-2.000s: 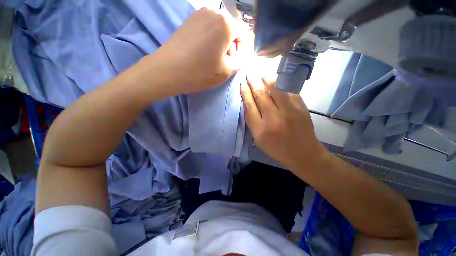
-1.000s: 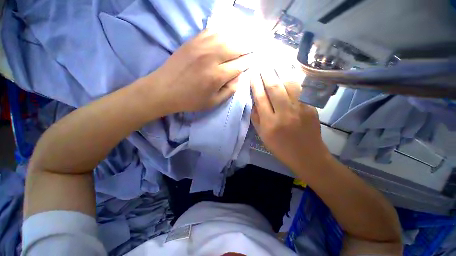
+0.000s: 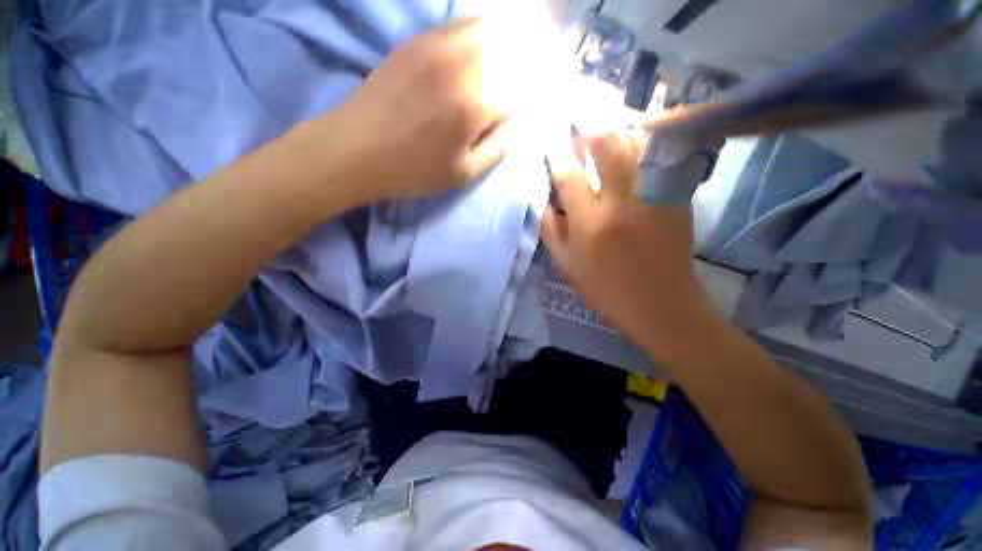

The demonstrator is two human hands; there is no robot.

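Observation:
A blue-grey garment panel [image 3: 248, 65] lies heaped left of the needle area. A flat strip with a stitched line [image 3: 458, 285] hangs from my fingers over the table's front edge. My left hand [image 3: 431, 113] is bent over the cloth with its fingertips lost in white glare, and it pinches the cloth there. My right hand [image 3: 619, 226] lies just right of the strip, its fingers a little apart and pointing into the glare. Whether the right fingers grip the cloth edge cannot be told. The needle and presser foot are hidden by the glare.
The white-grey machine head [image 3: 797, 54] fills the upper right, with a blurred dark bar across it. Layered grey-blue pieces [image 3: 829, 237] lie right of my right hand near a thin metal rod [image 3: 899, 331]. A blue basket [image 3: 689, 474] stands lower right. Crumpled pieces [image 3: 291, 474] lie lower left.
My left hand has moved slightly up from where it was a second ago. My right fingers have bent and spread. The blurred bar at the machine head now slants up to the right.

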